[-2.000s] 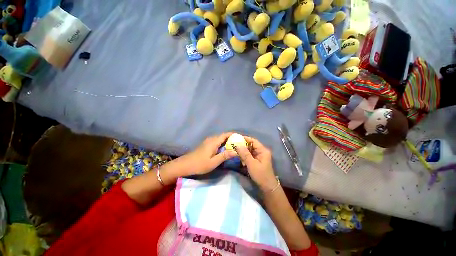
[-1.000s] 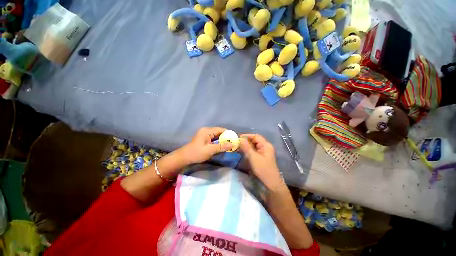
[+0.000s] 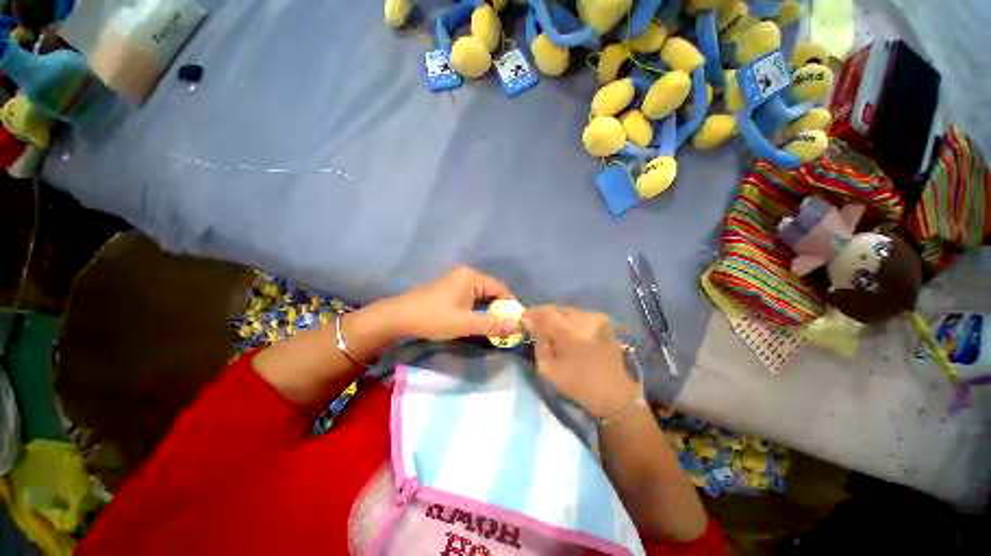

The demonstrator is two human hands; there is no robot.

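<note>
My left hand (image 3: 454,305) holds the yellow plush end (image 3: 506,323) above my lap, at the table's front edge. My right hand (image 3: 578,353) is at the right side of the plush end with its fingertips pinched together. Whether they hold a needle is too small to see. The blue band of this piece is hidden by my hands. The slim silver tweezers or snips (image 3: 652,315) lie on the cloth to the right of my right hand.
A heap of blue and yellow plush pieces (image 3: 665,96) with blue tags lies at the back. A doll (image 3: 869,272) on striped cloth and a red box (image 3: 858,92) are at the right. A white thread (image 3: 261,168) lies at the left. Brown bins (image 3: 120,358) stand below the edge.
My left fingers have closed further over the plush end. My right hand has turned, its back now more to the camera. The table scene has shifted right and slightly up in view.
</note>
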